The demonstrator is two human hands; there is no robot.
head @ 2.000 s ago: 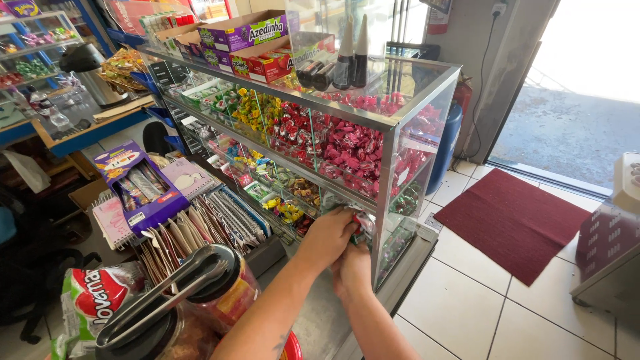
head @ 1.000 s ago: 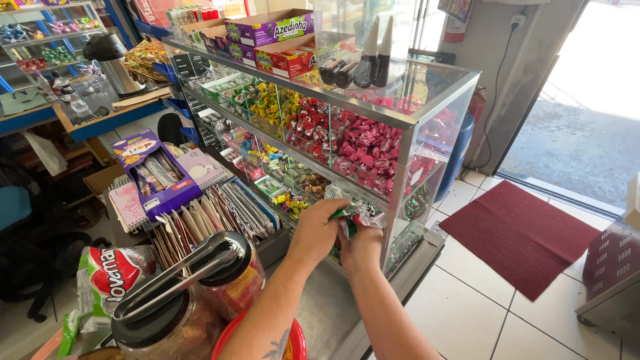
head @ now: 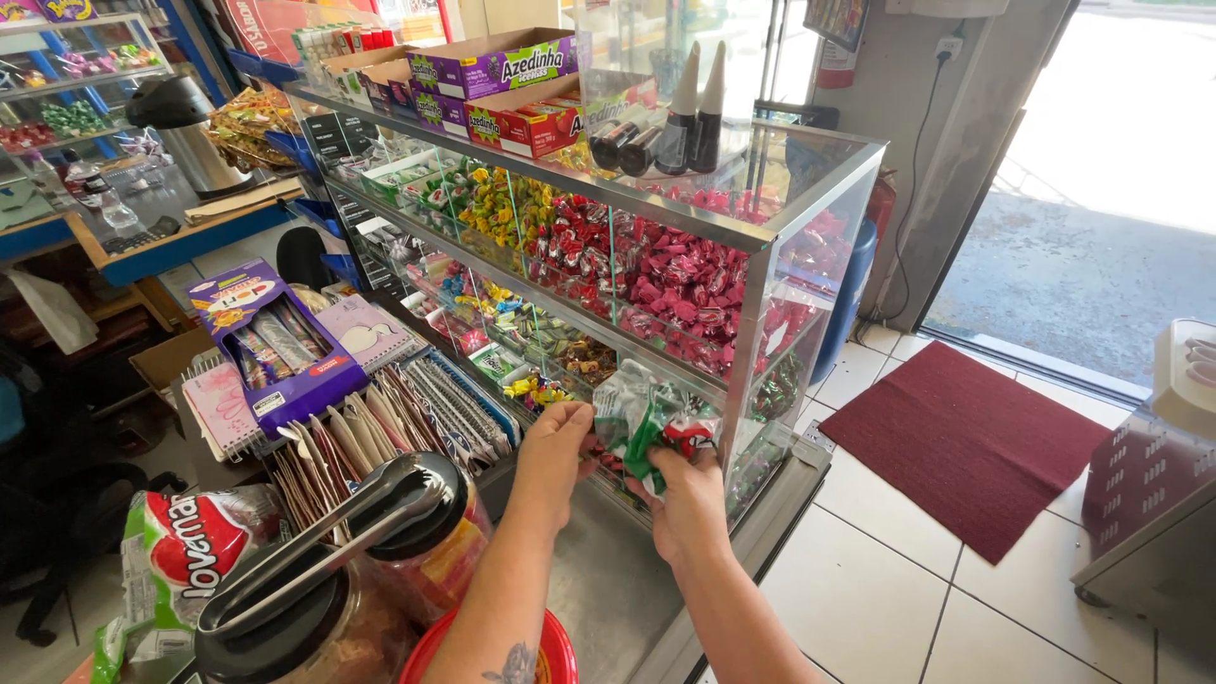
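Observation:
A crinkled plastic bag (head: pixel 644 423), clear with green and red print, is held before the lower front corner of a glass display case (head: pixel 765 242). My right hand (head: pixel 686 484) grips its right side, thumb on the green part. At its left edge is my left hand (head: pixel 560 442), the thumb and forefinger pinched on the plastic. What the bag holds cannot be told. Behind the glass lie pink wrapped candies (head: pixel 689 275), red ones (head: pixel 579 233) and yellow ones (head: pixel 503 199); more wrapped sweets fill the lower shelf, partly hidden by the bag.
Metal tongs (head: pixel 328 541) rest across black-lidded jars (head: pixel 275 617) at lower left, beside a red tub (head: pixel 562 646) and a printed bag (head: pixel 190 541). Envelopes (head: pixel 332 446), notebooks and a purple box (head: pixel 275 342) stand behind. Candy boxes (head: pixel 522 104) and dark bottles (head: pixel 698 128) top the case.
My hands were close together around the bag and now stand farther apart, with more of the bag showing between them.

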